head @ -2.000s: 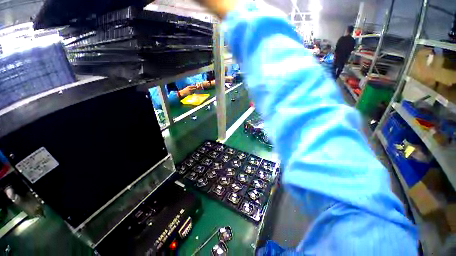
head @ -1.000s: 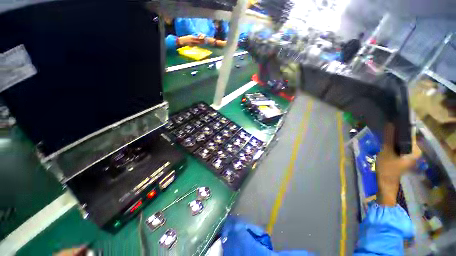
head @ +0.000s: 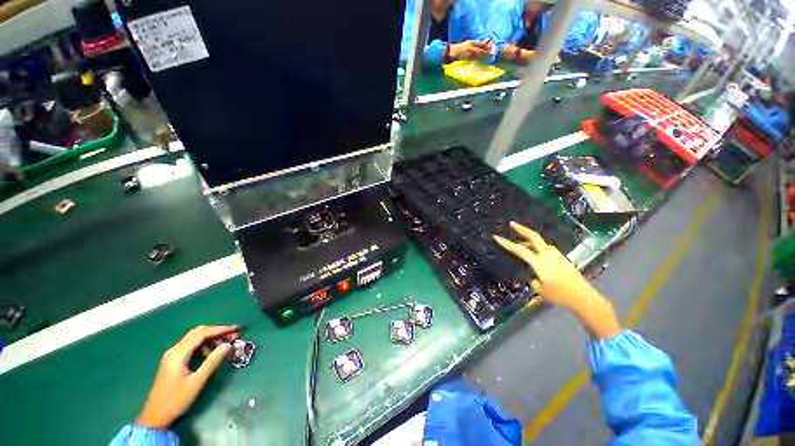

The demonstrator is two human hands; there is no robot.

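My left hand (head: 185, 373) is low on the green mat, thumb and fingers on a small camera module (head: 239, 351). My right hand (head: 549, 266) is spread, its fingertips at an empty black tray (head: 479, 205) that lies on top of the filled blister tray (head: 477, 300), slightly offset. The filled tray's modules show along its near left edge. The black test fixture box (head: 327, 253) stands left of the trays, with red and green lights on its front. Several modules (head: 348, 364) lie in front of it, beside a thin metal probe (head: 381, 309).
The black hood (head: 279, 87) and clear guard (head: 305, 199) stand over the box. A cable (head: 313, 375) runs to the bench edge. An instrument (head: 591, 187) and red crate (head: 658, 126) are at right. People in blue work behind a post (head: 533, 83).
My right hand has come from the far right to the blister tray, and a black tray now covers most of it. My left hand has come further into view, at a module.
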